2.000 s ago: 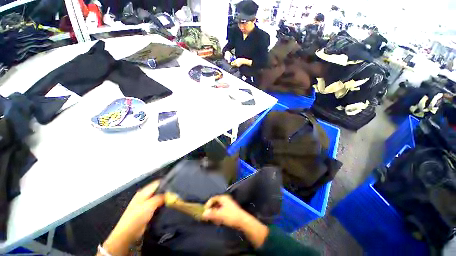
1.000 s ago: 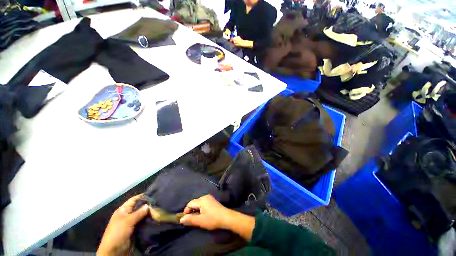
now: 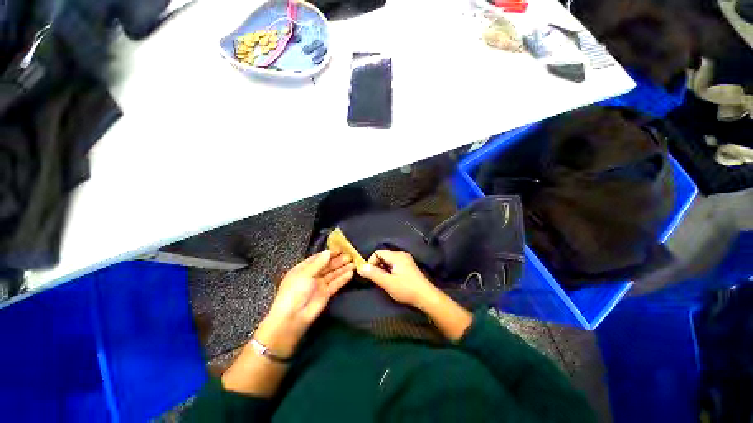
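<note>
A dark blue-black garment (image 3: 388, 227) with pale seam stitching lies bunched on my lap. A flat yellow-tan strip (image 3: 345, 246) lies over it between my hands. My left hand (image 3: 310, 285) is palm up with its fingers extended against the left side of the strip; whether it grips the strip is unclear. My right hand (image 3: 398, 277) pinches the strip's lower end between thumb and fingers. No needle or thread can be made out at the fingertips.
The white table (image 3: 223, 157) bears a blue-white dish (image 3: 310, 37) of yellow and dark buttons, a black smartphone (image 3: 370, 91) and small packets (image 3: 504, 35). Dark clothes (image 3: 49, 149) lie at left. A blue crate (image 3: 590, 310) at right holds dark brown garments (image 3: 590, 194).
The view has tilted down and shifted, so the co-worker is out of frame. My left hand has opened from its curled hold and turned palm up. The strip now points up and left.
</note>
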